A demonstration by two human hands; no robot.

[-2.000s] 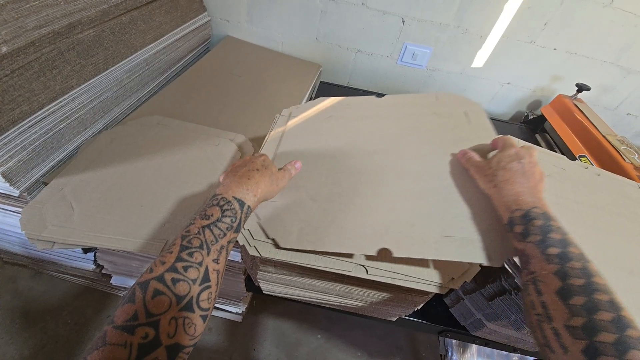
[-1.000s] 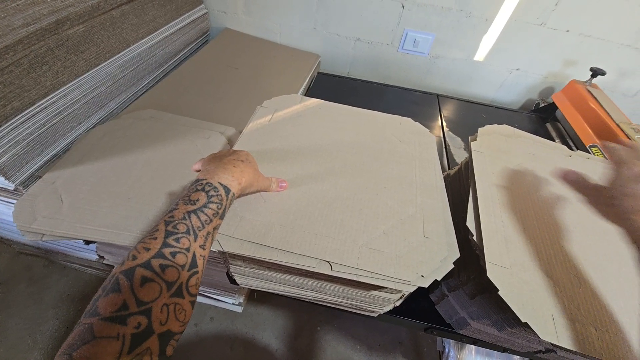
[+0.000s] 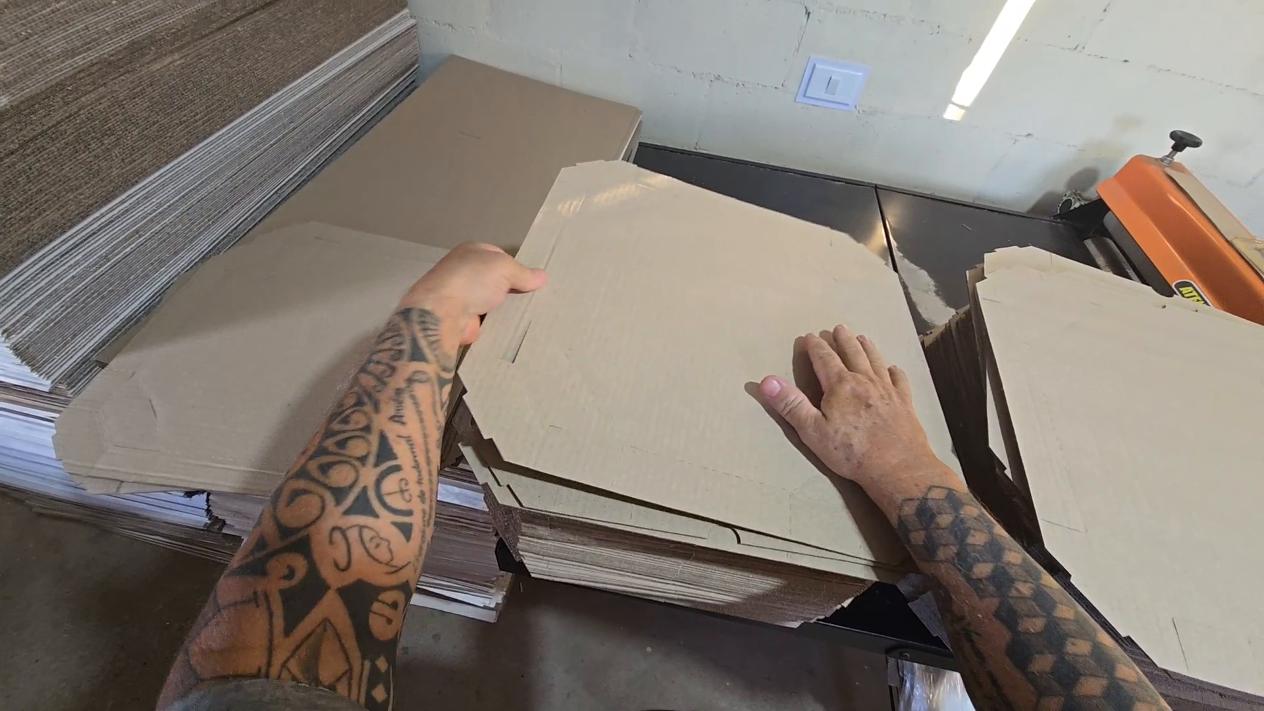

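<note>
A die-cut cardboard sheet [image 3: 681, 346] lies on top of the middle stack [image 3: 671, 568], its lower left part raised a little above the sheets beneath. My left hand [image 3: 469, 286] grips this sheet's left edge, thumb on top and fingers below, partly hidden. Flat on the sheet's right part rests my right hand [image 3: 854, 405], fingers slightly apart, holding nothing. To the left of the middle stack lies another cut cardboard sheet [image 3: 247, 346] on a pile. On the right stands a further stack of cut cardboard sheets [image 3: 1126, 425].
A tall stack of corrugated cardboard [image 3: 197, 128] rises at the upper left. Behind the left pile lies a large flat board stack [image 3: 464, 148]. The black table [image 3: 790, 202] meets a block wall with a switch [image 3: 832, 83]. An orange machine [image 3: 1185, 227] stands at the right back.
My right hand has moved left from the right stack onto the middle sheet. Two seconds ago both hands held a sheet above the middle stack. My left hand now grips the top sheet's left edge.
</note>
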